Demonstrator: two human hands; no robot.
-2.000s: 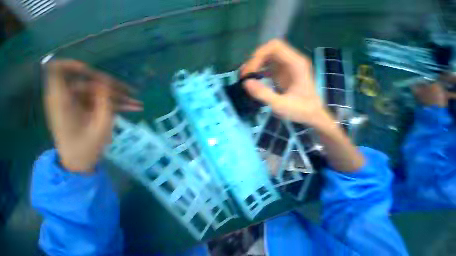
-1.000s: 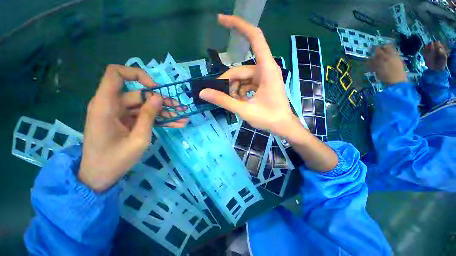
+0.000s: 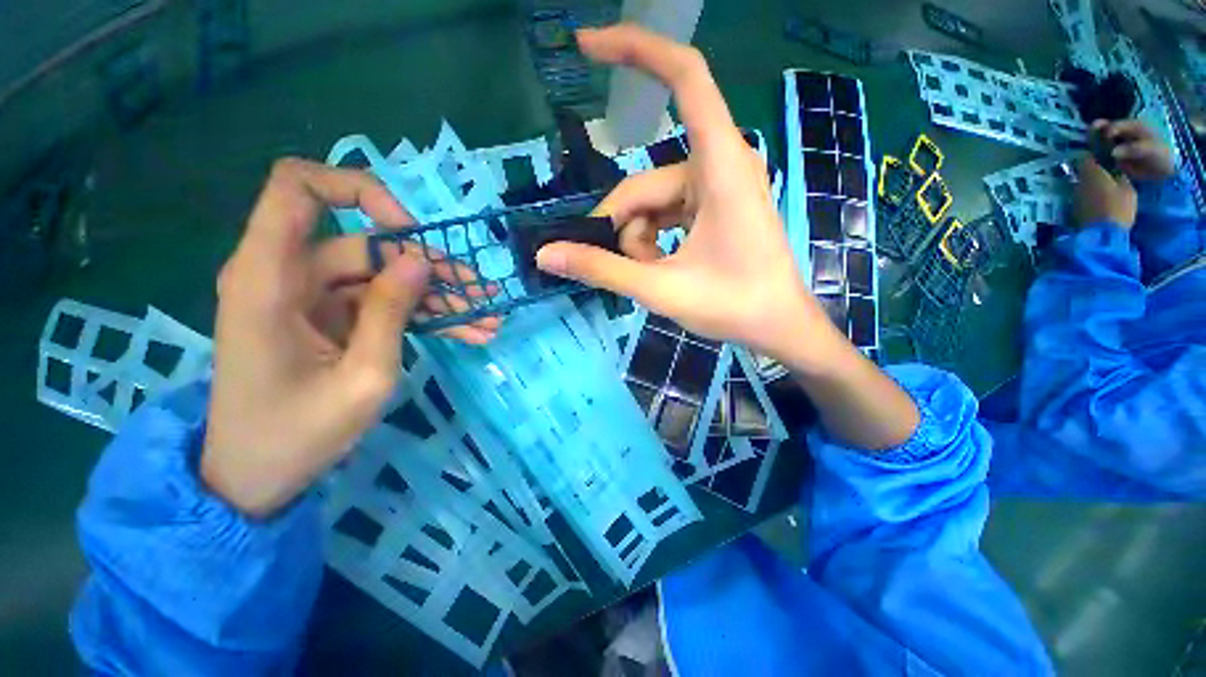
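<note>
My left hand (image 3: pixel 311 331) grips the left end of a dark thin plastic frame (image 3: pixel 450 318) with several window openings, held above the sheets. My right hand (image 3: pixel 714 238) pinches a flat black pad (image 3: pixel 562 251) between thumb and fingers at the frame's right end. The pad lies against or just over the frame; whether it is stuck cannot be told. Light blue empty liner sheets (image 3: pixel 556 410) lie heaped beneath both hands. Loaded sheets with black squares (image 3: pixel 829 199) lie to the right of my right hand and partly under it.
A grey metal post (image 3: pixel 651 73) stands behind my right hand, with black scrap (image 3: pixel 582 161) by its foot. Yellow-edged frames (image 3: pixel 934 199) and dark frames (image 3: pixel 942 298) lie at right. Another person's hands (image 3: pixel 1111 179) and blue sleeves are at far right, near more liner sheets (image 3: pixel 992 99).
Two seconds ago my hands were apart and blurred, with no frame visible in my left. Now they meet at the frame. Since one second ago the pad has shifted only slightly.
</note>
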